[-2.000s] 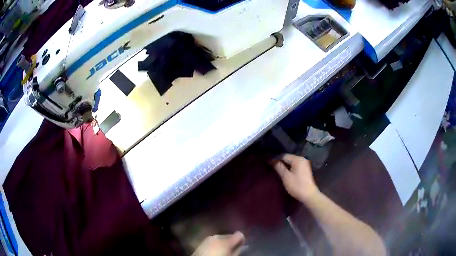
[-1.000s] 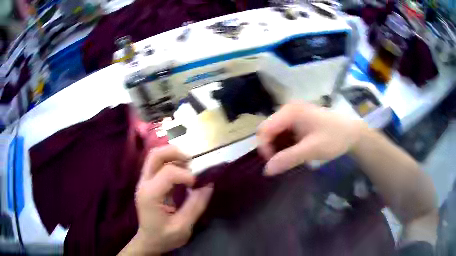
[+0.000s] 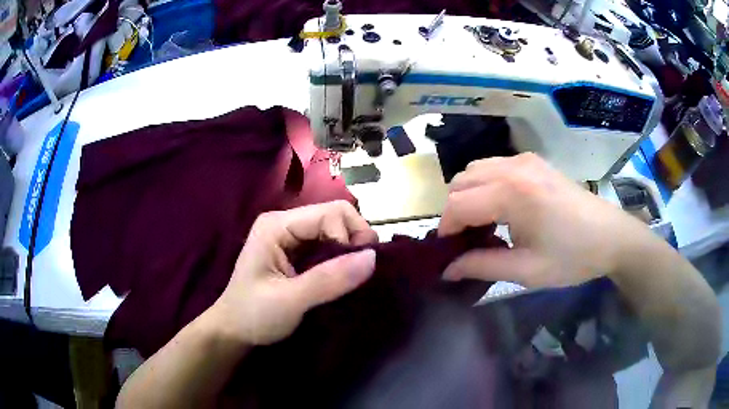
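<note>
My left hand (image 3: 300, 268) pinches the edge of the maroon cloth (image 3: 416, 268) between thumb and fingers, in front of the machine. My right hand (image 3: 531, 228) pinches the same edge further right. The cloth hangs down from both hands toward my lap. More maroon cloth (image 3: 176, 192) lies spread on the table left of the needle and looks pink-red under the lamp. The presser foot and needle area (image 3: 336, 164) is just beyond my left hand. The cloth between my fingers is partly hidden.
The white JACK sewing machine (image 3: 480, 88) stands behind my hands. Dark fabric scraps (image 3: 472, 144) lie under its arm. The white table (image 3: 48, 128) has a blue strip at its left end. A maroon bundle (image 3: 264, 16) lies behind. A container (image 3: 683, 148) stands at the right.
Both hands have risen from below the table's front edge to in front of the machine, lifting the cloth edge. The view has turned, so the machine appears level and further right.
</note>
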